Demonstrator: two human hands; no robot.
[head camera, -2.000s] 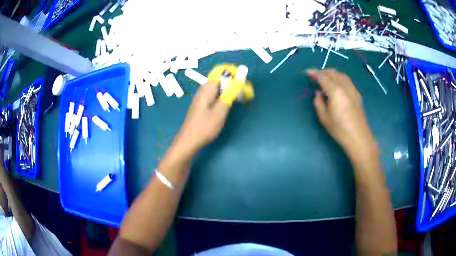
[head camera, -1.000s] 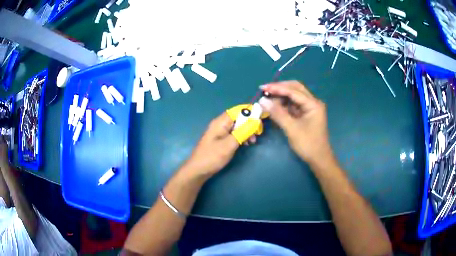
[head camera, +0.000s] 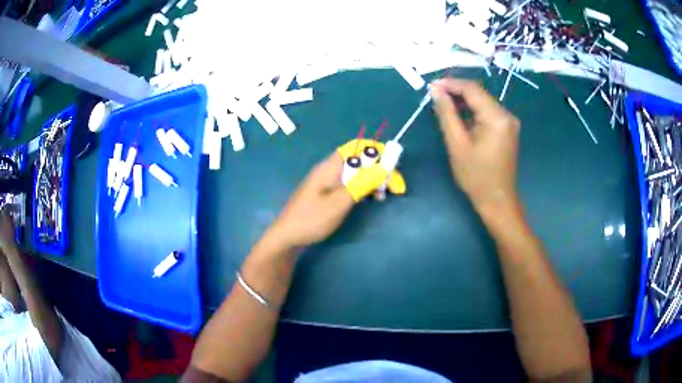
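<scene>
My left hand (head camera: 366, 173), with yellow finger coverings, holds several white sleeves upright. Two show dark round end caps with light centres and thin red wires rising from them. Another white sleeve (head camera: 391, 154) stands at the right of the group. My right hand (head camera: 443, 93) pinches the upper end of a thin pale stem (head camera: 415, 116). The stem slants down, its lower tip at the mouth of that sleeve. Whether the tip is inside is too small to tell.
A bright pile of white sleeves (head camera: 280, 118) lies at the back, with tangled wired stems (head camera: 531, 34) right of it. A blue tray (head camera: 153, 280) at left holds several white assemblies. Another blue tray (head camera: 637, 299) at right holds silver tubes. A person's white clothing (head camera: 63, 336) shows at lower left.
My right hand has moved up and right and now holds a stem at the sleeve. Two dark caps now show in my left hand, where one showed clearly before.
</scene>
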